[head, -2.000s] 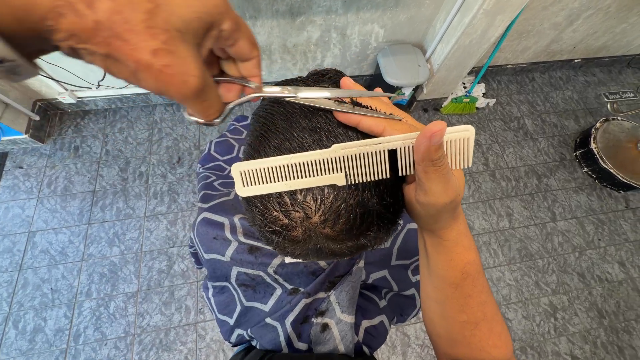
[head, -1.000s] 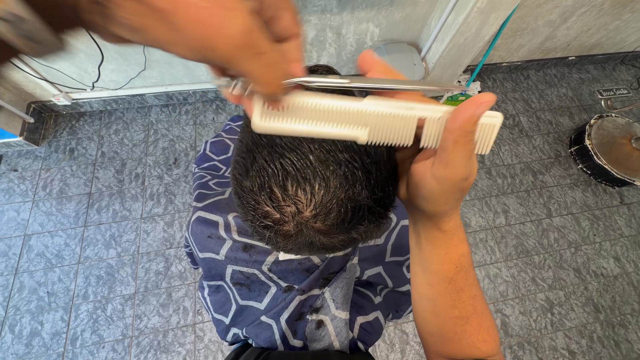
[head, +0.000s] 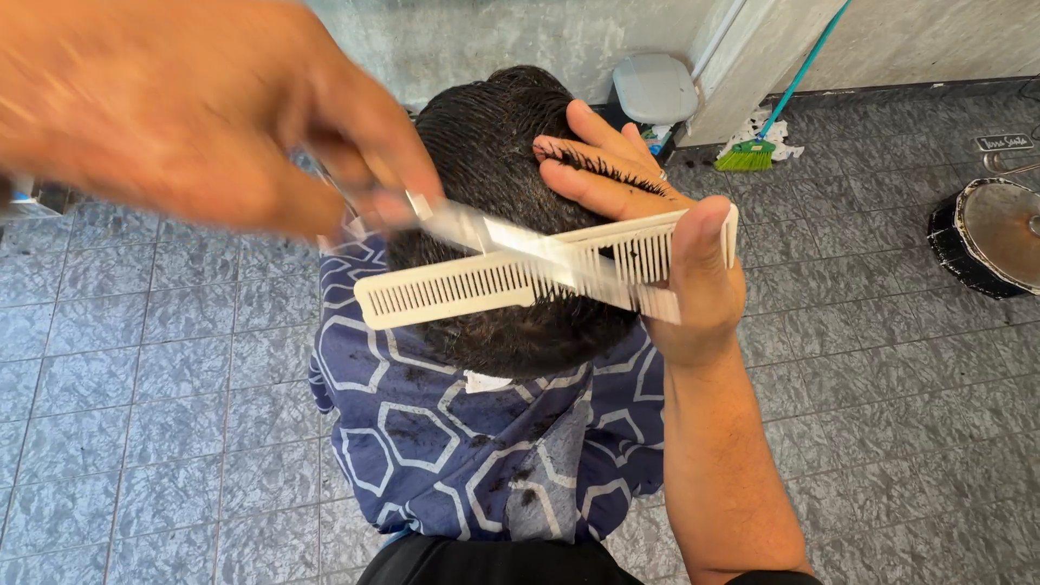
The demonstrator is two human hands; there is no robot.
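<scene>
A seated person's head with short, dark, damp hair is at the centre, over a navy cape with white hexagon outlines and scattered hair clippings. My left hand enters from the upper left, blurred, holding metal scissors whose blurred blades pass over the comb; whether they are parted I cannot tell. My right hand reaches up from the lower right. Its thumb pins a cream-coloured comb slanting across the head. Between two of its extended fingers a row of short hair sticks up.
A grey lidded bin stands by the wall. Beside the pillar, a green broom with a teal handle rests on white scraps. A round-topped metal footrest or chair base is on the tiled floor at right.
Since one second ago, my right hand and the comb have come down over the head. The scissors in my left hand have swung from near level to a downward slant across the comb.
</scene>
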